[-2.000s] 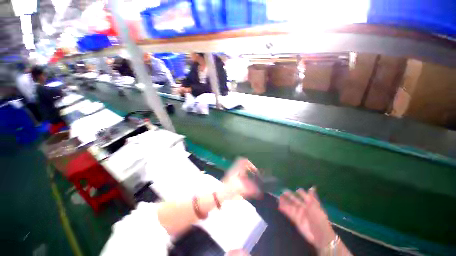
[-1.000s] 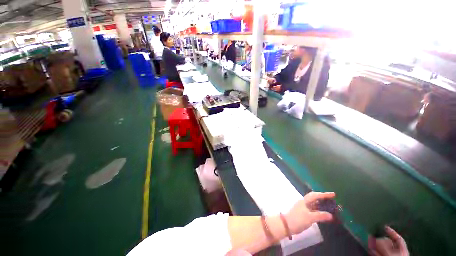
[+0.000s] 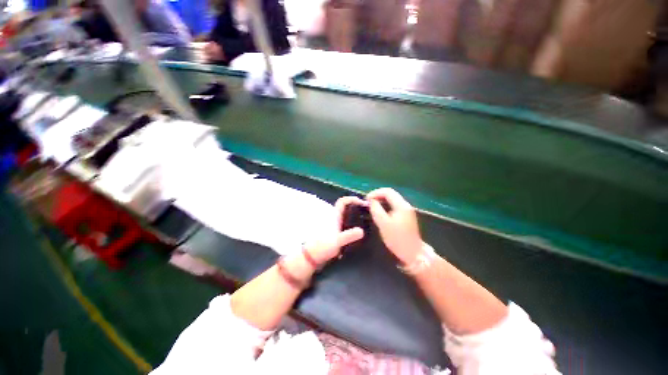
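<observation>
A small black device [image 3: 357, 221] is held between my two hands over the dark worktop [image 3: 366, 293]. My left hand [image 3: 335, 233] grips it from the left, with the thumb across its near side. My right hand [image 3: 394, 220] touches it from the right with bent fingers. The fingers hide part of the device, and no cable can be made out. White packing bags [image 3: 256, 209] lie in a long fanned row to the left of my left hand.
A green conveyor belt [image 3: 454, 161] with teal edges runs beyond the worktop. A crumpled white bag [image 3: 269, 84] and a dark item [image 3: 210, 95] are at its far left. A slanted post [image 3: 150, 62], a red stool [image 3: 95, 220] and a seated person [image 3: 238, 29] are to the left.
The view has swung back from the left aisle to the worktop. My hands were apart, the left holding the black device; now they are together on it.
</observation>
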